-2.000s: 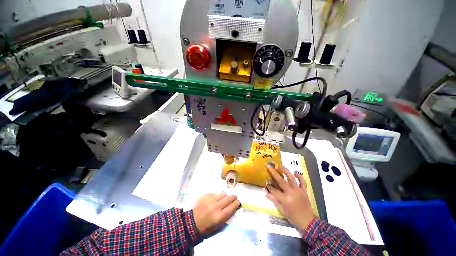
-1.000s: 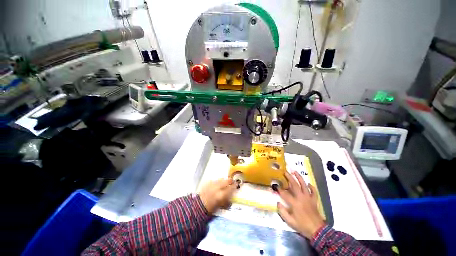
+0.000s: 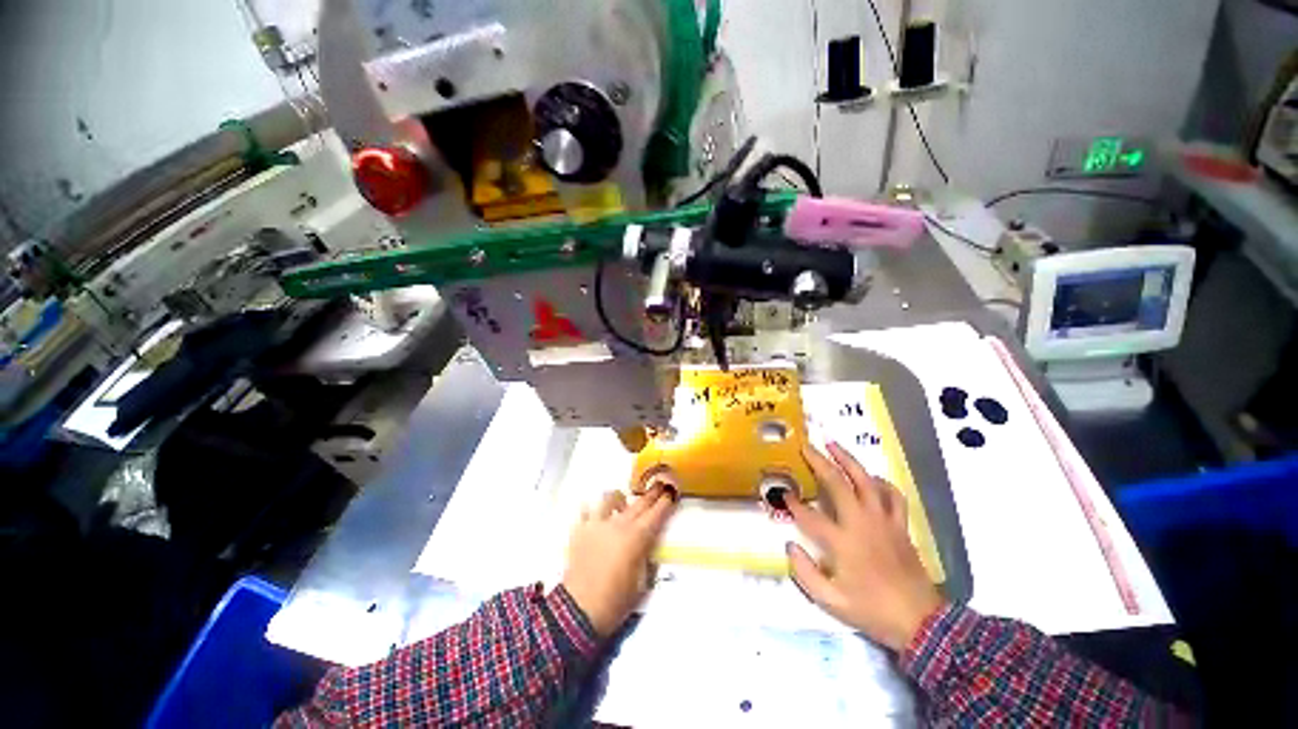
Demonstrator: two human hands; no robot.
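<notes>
The yellow template plate [image 3: 719, 442] with round holes and handwriting lies on the white sheet below the machine head. A small black patch [image 3: 777, 496] shows in its lower right hole. My left hand [image 3: 615, 548] has its fingertips at the lower left hole, over something dark. My right hand [image 3: 866, 544] lies with fingers spread at the plate's right edge, one fingertip by the lower right hole. Several loose black patches [image 3: 992, 412] lie on the white sheet at the right.
The machine head [image 3: 413, 86] with red button [image 3: 392, 180] and black knob [image 3: 577, 133] stands above the plate. A green bar [image 3: 470, 257] and black bracket [image 3: 755, 266] cross in front. A control panel [image 3: 1109, 303] stands right; blue bins [image 3: 214, 662] flank the table.
The view has shifted and tilted. My left hand has moved up to the plate's lower left hole. My right hand's fingers have moved off the plate's face to its right edge; the lower right patch shows.
</notes>
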